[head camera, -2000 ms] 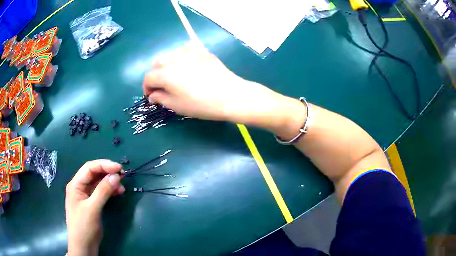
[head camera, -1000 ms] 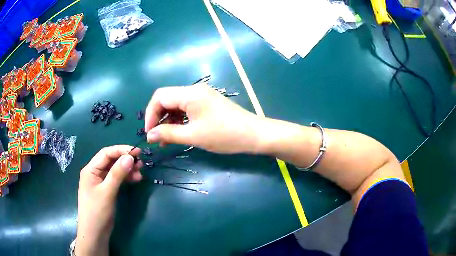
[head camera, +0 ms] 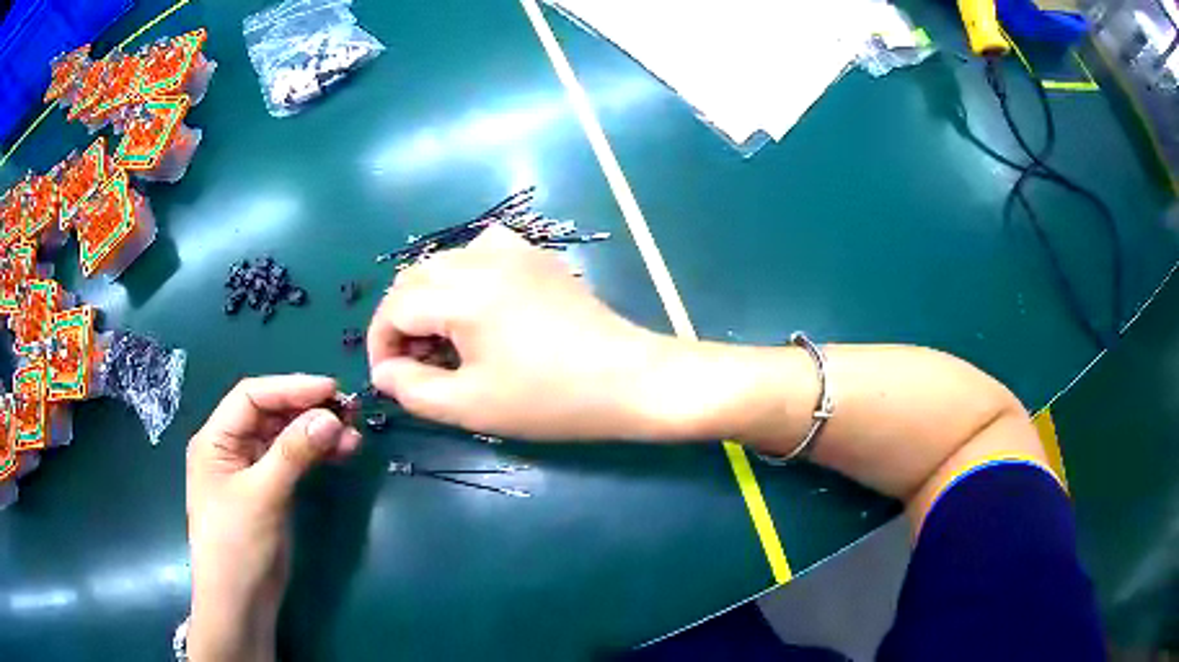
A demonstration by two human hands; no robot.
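Observation:
My left hand [head camera: 265, 453] is at the lower left, its thumb and forefinger closed on a tiny black connector piece [head camera: 341, 407]. My right hand [head camera: 485, 343] is just right of it, fingertips pinched on a thin black wire lead [head camera: 367, 393] at the connector; the fingers hide most of the lead. A finished lead assembly [head camera: 459, 480] lies below, its wires spread in a V. Loose wire leads [head camera: 517, 223] lie in a pile behind my right hand, which partly covers them. Black connector pieces [head camera: 263, 287] form a cluster at left, with a few single ones nearer my hands.
Orange circuit boards [head camera: 110, 223] stand grouped at left, with a bag of black parts [head camera: 145, 378] beside them. A bag of white parts [head camera: 308, 54] lies at the top. White sheets [head camera: 743, 65] lie upper right, near a yellow tool [head camera: 983, 26] with a black cord [head camera: 1034, 168].
My right hand has moved from the wire pile to my left hand, now with a lead in its fingertips. Over the last second it has shifted slightly down, uncovering more of the pile.

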